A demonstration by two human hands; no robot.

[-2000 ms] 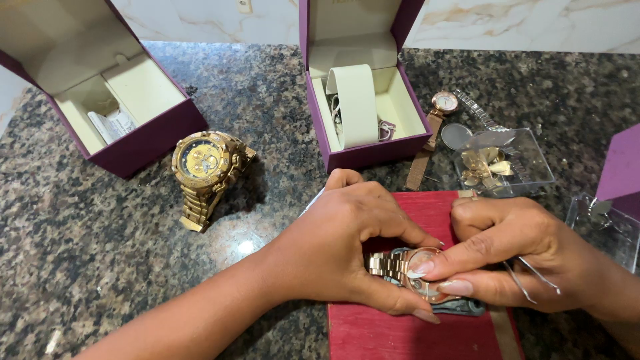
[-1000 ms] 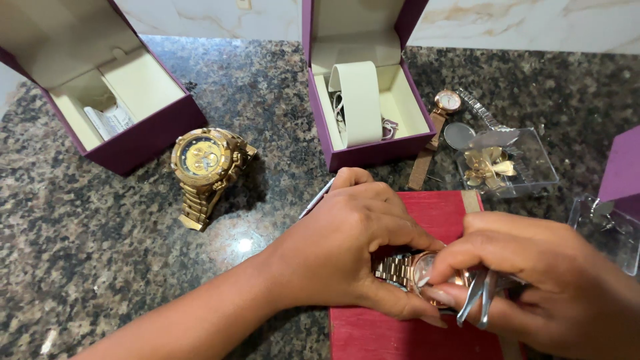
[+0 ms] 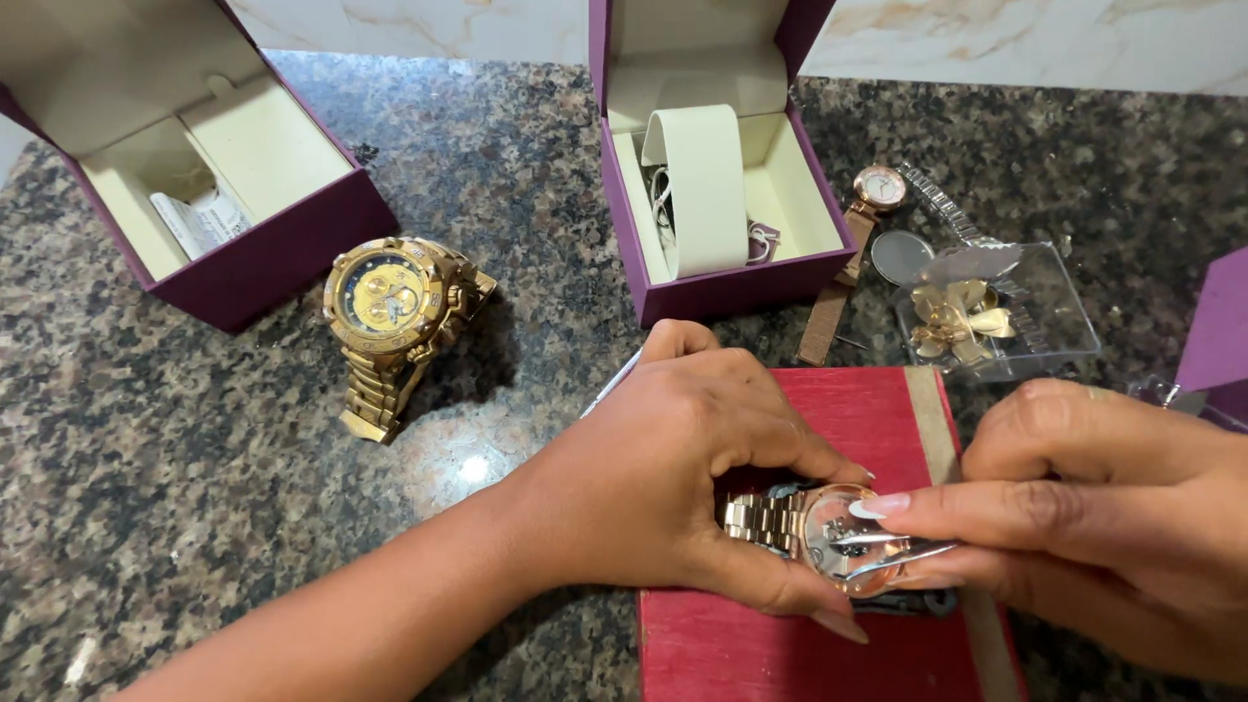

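A rose-gold wristwatch (image 3: 763, 520) lies with its case open and its movement (image 3: 840, 546) showing, on a red board (image 3: 721, 643) with a tan stripe. My left hand (image 3: 692, 468) holds the case steady, thumb and index finger on either side of it. Metal tweezers (image 3: 912, 556) are pinched in my right hand (image 3: 1082, 517), their two tips apart over the movement. Beneath the watch a dark grey tool or holder (image 3: 916, 603) shows only in part. A thin pale object (image 3: 612, 382) juts out behind my left hand; the hand hides the rest.
A large gold watch (image 3: 390, 297) rests on the granite counter (image 3: 195, 468). Behind stand two open purple watch boxes (image 3: 283, 249) (image 3: 736, 288). To the right are a small rose-gold watch (image 3: 880, 187), a round metal disc (image 3: 902, 257), a clear plastic case (image 3: 1058, 302) with gold flower-shaped pieces (image 3: 960, 322), and another purple box (image 3: 1219, 331).
My right fingers were on the watch case with the tweezers pointing away from it. The tweezers have swung round, and their tips are now over the exposed movement. My left hand has barely moved.
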